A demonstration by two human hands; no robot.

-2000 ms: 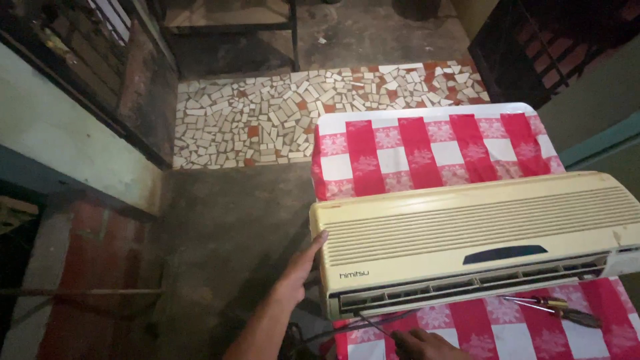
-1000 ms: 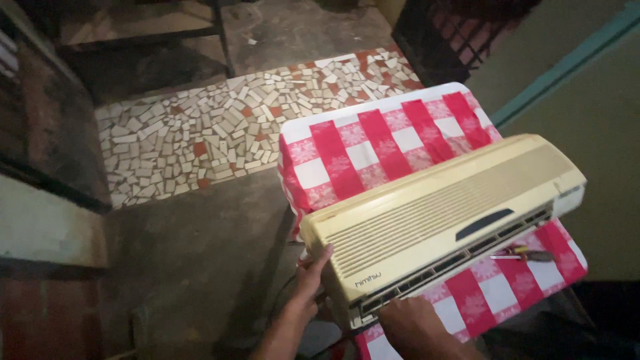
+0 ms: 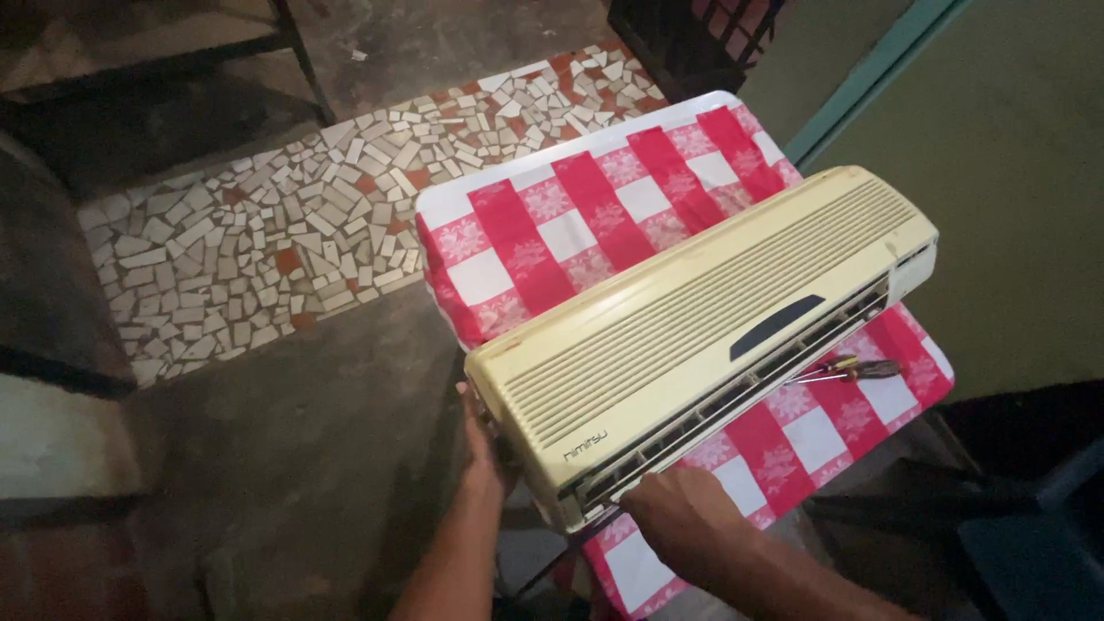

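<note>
A yellowed Himitsu air conditioner indoor unit [image 3: 690, 319] lies at a slant across a table with a red and white checked cloth [image 3: 569, 233]. My left hand [image 3: 485, 440] rests against the unit's left end, its fingers partly hidden behind the casing. At the front left corner, my right hand [image 3: 681, 517] is curled at the air outlet [image 3: 673, 440]; what its fingers hold, if anything, is not clear. Two screwdrivers [image 3: 871, 369] lie on the cloth in front of the unit, right of my right hand.
A thin dark cable or rod [image 3: 552, 565] runs below the unit's left corner. A green wall [image 3: 992, 216] stands right of the table. Behind lies a floor strip of broken tile [image 3: 345, 207], with a dark metal frame [image 3: 302, 60] at the back left. A dark blue object [image 3: 1035, 535] is at the lower right.
The view has turned, so the table and unit now appear slanted. My left hand has moved from the unit's top left edge down to its left end. My right hand remains near the front left corner.
</note>
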